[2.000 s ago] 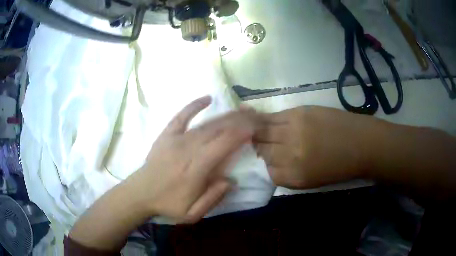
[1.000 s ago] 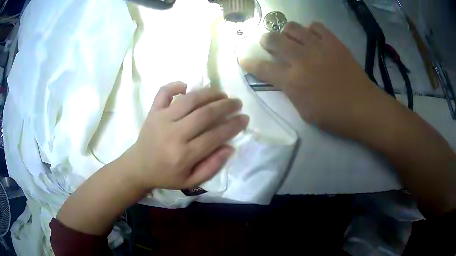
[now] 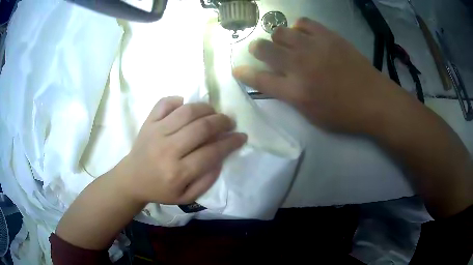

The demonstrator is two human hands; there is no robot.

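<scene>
The white garment covers the left and middle of the table, with a doubled band running up to the machine's needle area in the lamp glare. My left hand lies on the cloth with curled fingers, the fingertips pinching or pressing it near the band; which is hard to tell. My right hand is at the band's right edge below the needle area, fingers bent and apart, thumb side near the edge. Whether it touches the cloth is unclear. A small black label shows under my left hand at the garment's front edge.
The ribbed knob hangs at the top, with a round metal disc right of it. A dark curved machine bar is at upper left. Black shears, a brown stick and a silver tool lie right. A fan is at left.
My right hand has moved from beside my left hand up to the band near the needle area. My left hand has shifted slightly left. The garment's corner lies spread out, and the label now shows.
</scene>
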